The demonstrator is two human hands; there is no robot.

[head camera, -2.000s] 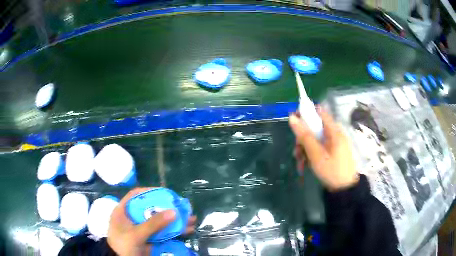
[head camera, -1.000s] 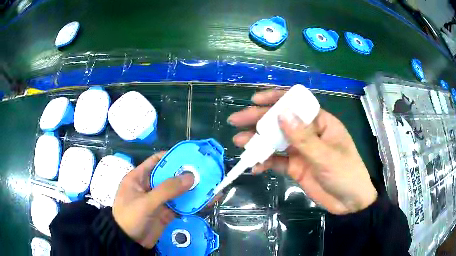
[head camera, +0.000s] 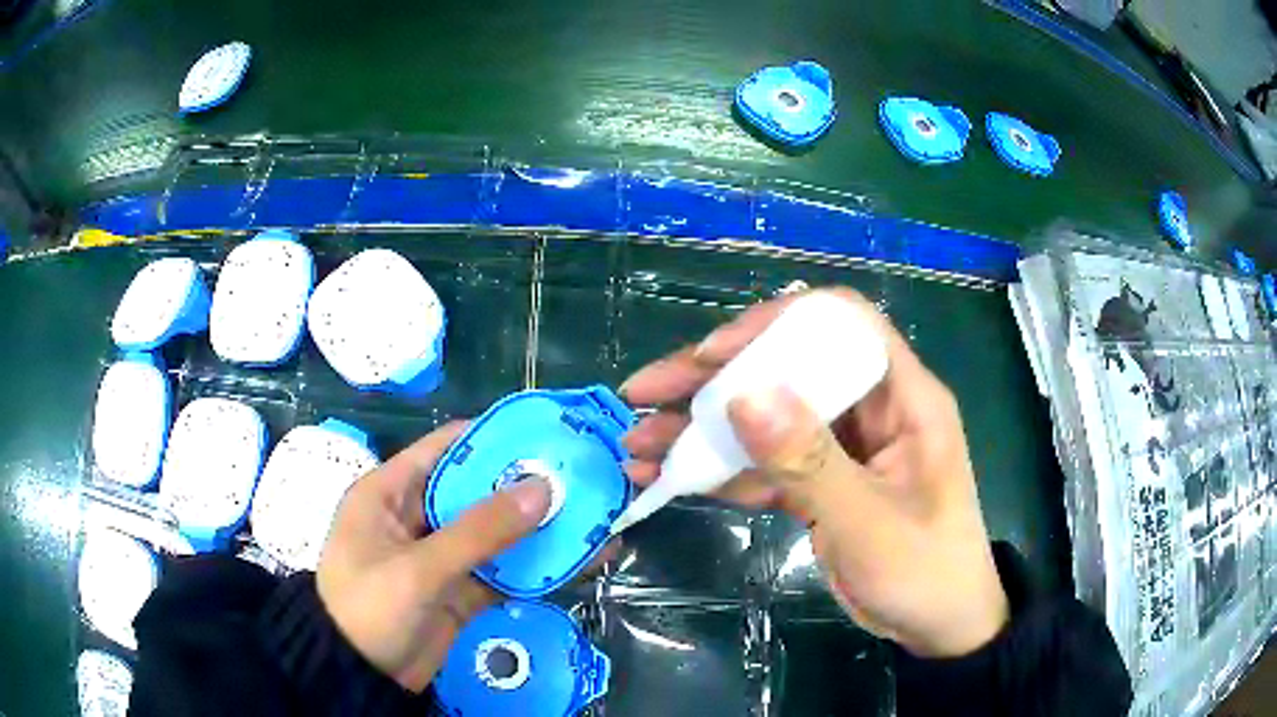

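Observation:
My left hand (head camera: 406, 560) grips a blue plastic housing (head camera: 560, 532), its open inner side up, with the thumb on the pale ring at its centre. My right hand (head camera: 882, 490) holds a white squeeze bottle (head camera: 819, 357) tilted down to the left. The tip of its thin nozzle is at the lower right rim of the housing; whether liquid comes out cannot be told. A second blue housing (head camera: 546, 651) lies just below the held one, partly hidden by my left hand.
White-topped units (head camera: 375, 319) lie in rows at left on a clear blister tray (head camera: 672, 616). Beyond the blue edge strip (head camera: 672, 217), the green conveyor belt (head camera: 490, 84) carries spaced blue housings (head camera: 924, 129) and one white-topped unit (head camera: 216, 76). Newspaper-like sheets under clear plastic (head camera: 1162, 490) lie at right.
The bottle has come from the belt side down to the held housing, and its tip has since moved slightly along the rim. The left hand has turned the housing slightly. Units on the belt have shifted right.

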